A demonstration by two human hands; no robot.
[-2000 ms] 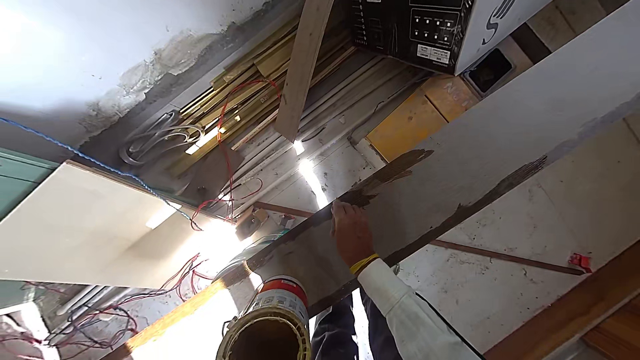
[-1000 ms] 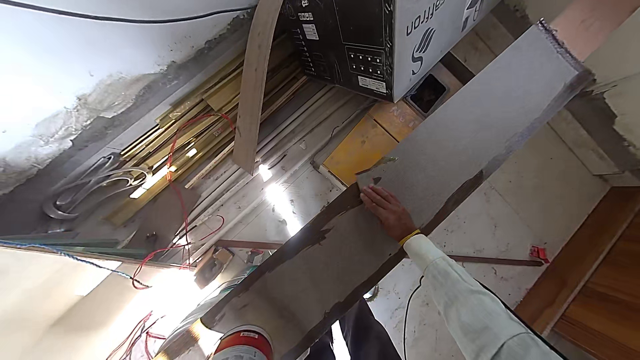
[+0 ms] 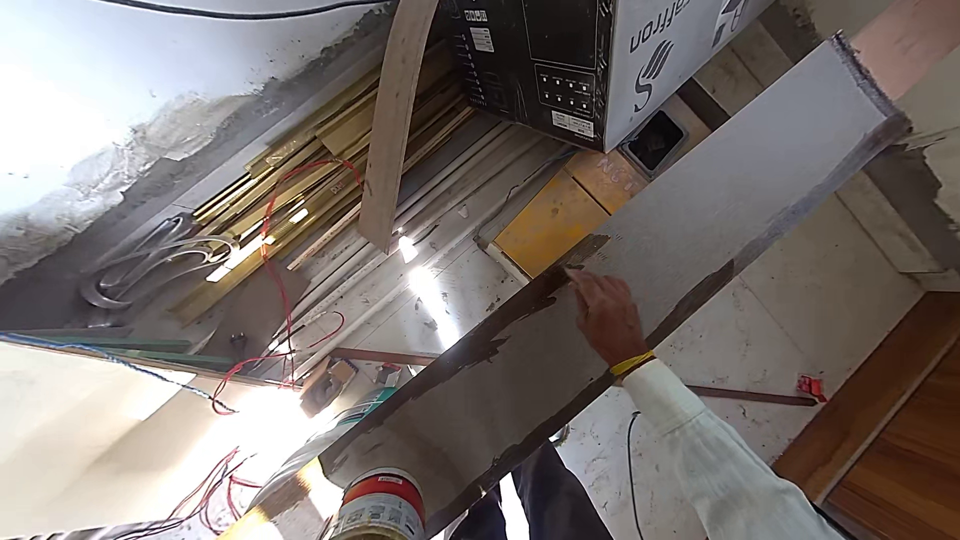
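Note:
A long grey board [image 3: 675,202] lies diagonally across the view, with dark brown wet-looking coating [image 3: 480,352] along both long edges. My right hand [image 3: 611,319], with a yellow thread at the wrist, rests over the board near its upper long edge. Its fingers are bent, and the tips meet the brown smears. A small pale bit shows at the fingertips; whether it is a held piece cannot be told. Over the board's lower left part stands a round can [image 3: 382,506] with a red and white label, cut off by the frame's bottom edge. My left hand is out of view.
Behind the board are a large black and white carton [image 3: 555,67], a leaning wooden strip [image 3: 394,127], gold-coloured strips [image 3: 322,195] and a yellow box [image 3: 551,221]. Red wires [image 3: 274,262] trail at the left. Brown wooden steps [image 3: 892,435] stand at the lower right.
The view has shifted since the first frame, where more of the can and its open mouth showed. My right hand lay flatter on the board one second ago; its fingers are more bent now.

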